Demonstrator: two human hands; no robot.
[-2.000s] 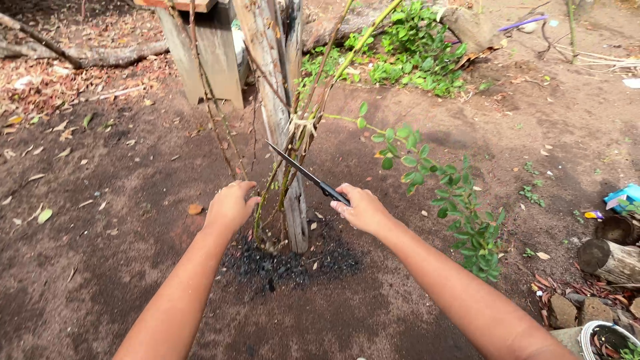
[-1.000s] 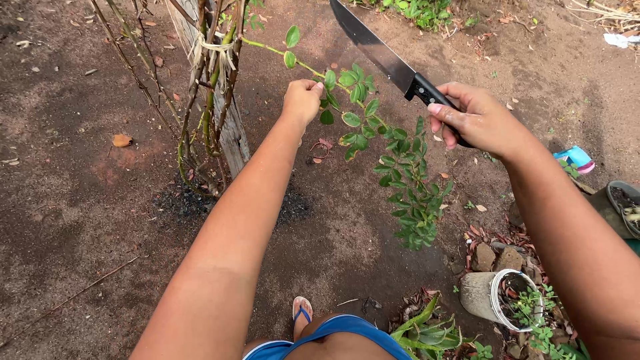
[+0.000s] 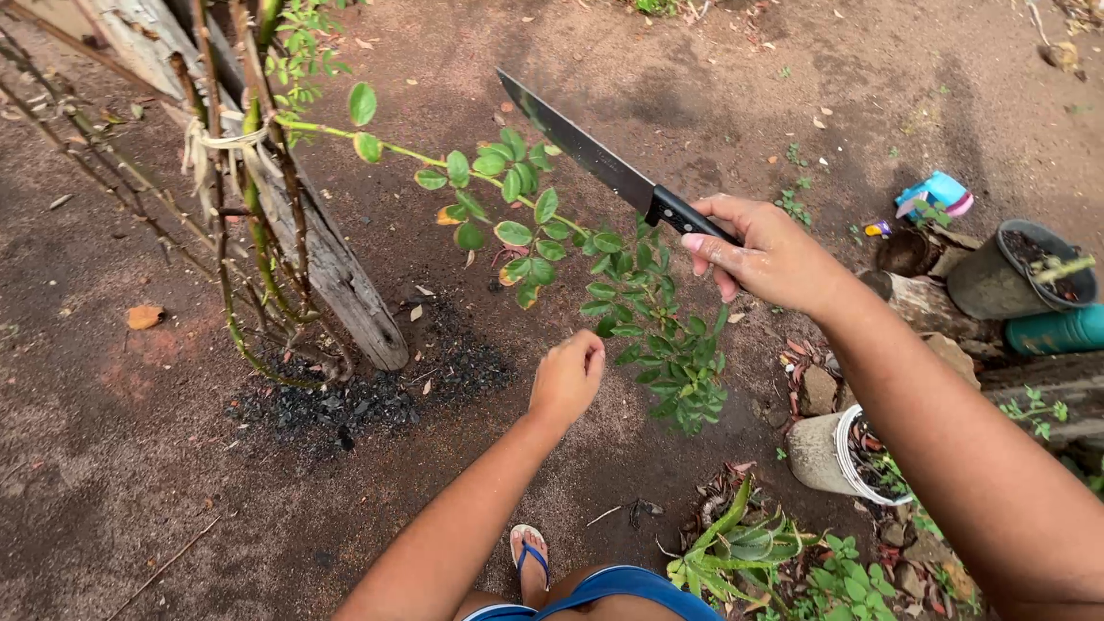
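My right hand [image 3: 755, 250] grips the black handle of a kitchen knife [image 3: 595, 159], its blade pointing up and left above a leafy green branch [image 3: 548, 207]. The branch arches right and droops from thorny stems [image 3: 259, 198] tied with a pale strip of cloth or cord [image 3: 228, 138] to a weathered wooden post [image 3: 336, 267]. Beside the drooping leaves is my left hand [image 3: 569, 375], its fingers curled with the fingertips at a leaf's edge; whether they pinch it is hard to tell. The blade does not appear to touch the stem.
Dark charcoal-like pieces [image 3: 345, 410] surround the post's foot. On the right are a white bucket [image 3: 828, 453] with soil, a dark pot [image 3: 992, 276], a green container [image 3: 1056, 330], logs [image 3: 923, 302] and stones. An aloe-like plant [image 3: 733, 552] grows near my sandalled foot [image 3: 529, 552].
My left hand has moved from the branch near the tied stems down to the drooping leaves. The knife remains in my right hand. The view has tilted down since the earliest frame.
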